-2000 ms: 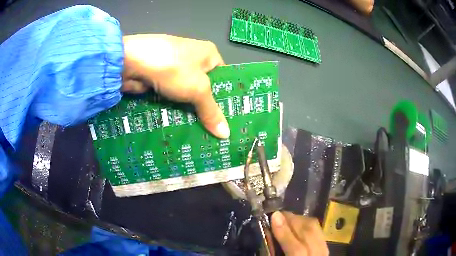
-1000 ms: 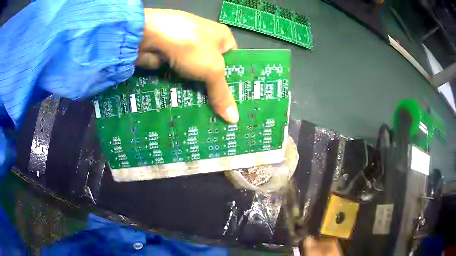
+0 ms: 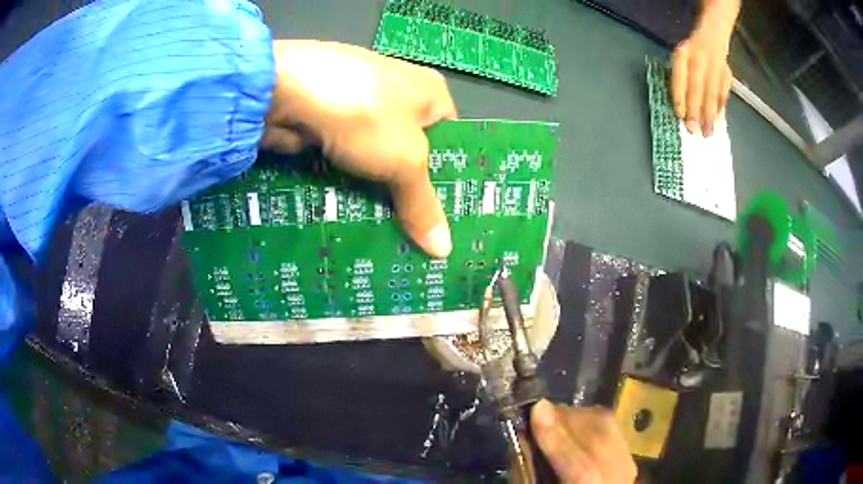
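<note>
My left hand [image 3: 378,132] grips a green circuit board panel [image 3: 350,255] from its far side, thumb flat on its face. A pale backing board [image 3: 312,329] lies under the panel, its edge showing at the near side and right end. My right hand [image 3: 582,442], at the bottom edge, holds a dark soldering iron [image 3: 520,386] with a thin curved feed tube beside it. The iron's tip meets the panel near its right end, at a group of white-printed pads. Whether it touches is hard to tell. A cream component cup [image 3: 544,326] is partly hidden behind the panel and iron.
Another green panel [image 3: 464,47] lies on the grey-green conveyor. Another person's hand [image 3: 702,80] is on a panel with a white board [image 3: 712,165] at the upper right. A yellow sponge [image 3: 646,417], dark cables [image 3: 695,331] and a green reel [image 3: 765,227] are at the right.
My right hand has brought the iron back up to the panel. The conveyor panel has shifted left in view. Another person's hand and a panel with a white board have appeared at the upper right.
</note>
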